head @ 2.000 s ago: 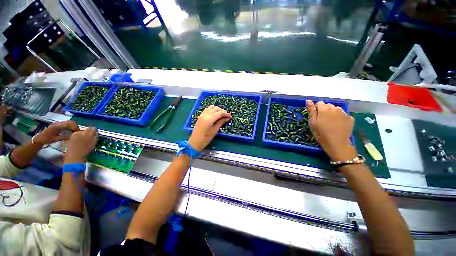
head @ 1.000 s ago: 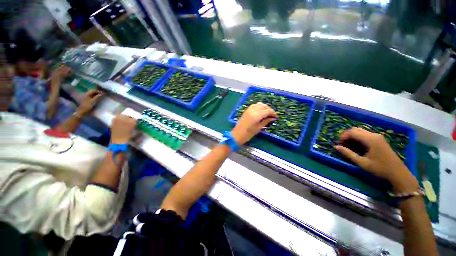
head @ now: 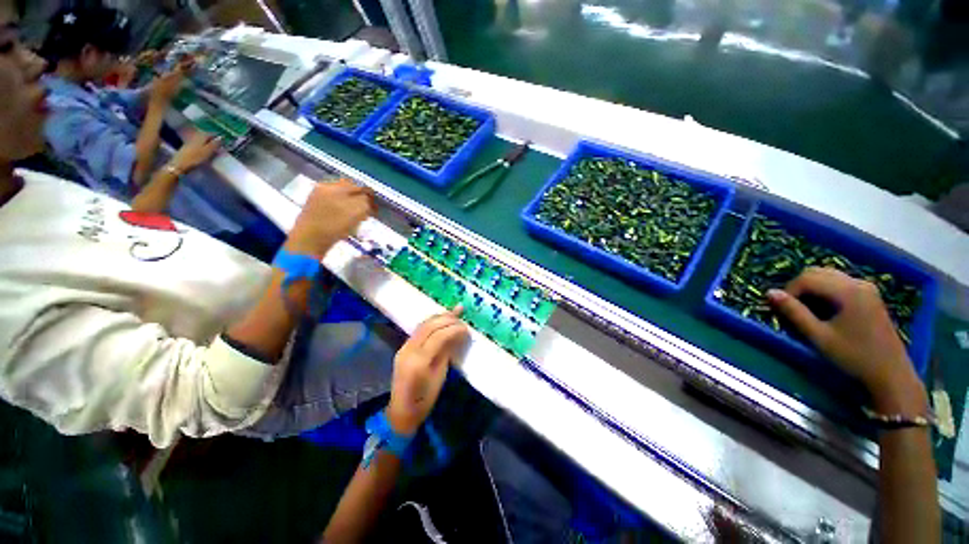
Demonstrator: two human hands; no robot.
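Note:
A green PCB panel (head: 478, 289) with rows of small blue and white parts lies on the conveyor rails (head: 638, 351). My left hand (head: 427, 356), with a blue wrist strap, is at the panel's near edge, fingers bent together; whether it holds a part cannot be made out. My right hand (head: 850, 324) is over the right blue bin (head: 922, 351), thumb and fingertips down at the heaped dark capacitors (head: 781, 260); what is between the fingertips is hidden. A second blue bin (head: 696, 278) of capacitors (head: 627, 207) stands left of it.
A neighbour's hand (head: 332, 213) is at the panel's left end. Two more blue bins (head: 457, 175) stand before the neighbour. Green-handled cutters (head: 489, 179) lie on the green mat (head: 510, 218). A pale-handled tool (head: 942, 412) lies at far right. Another person (head: 96, 122) sits farther left.
My left hand has left the middle bin and come down to the conveyor. The PCB panel has moved right, towards me. The view has turned left. My right hand stays over the right bin.

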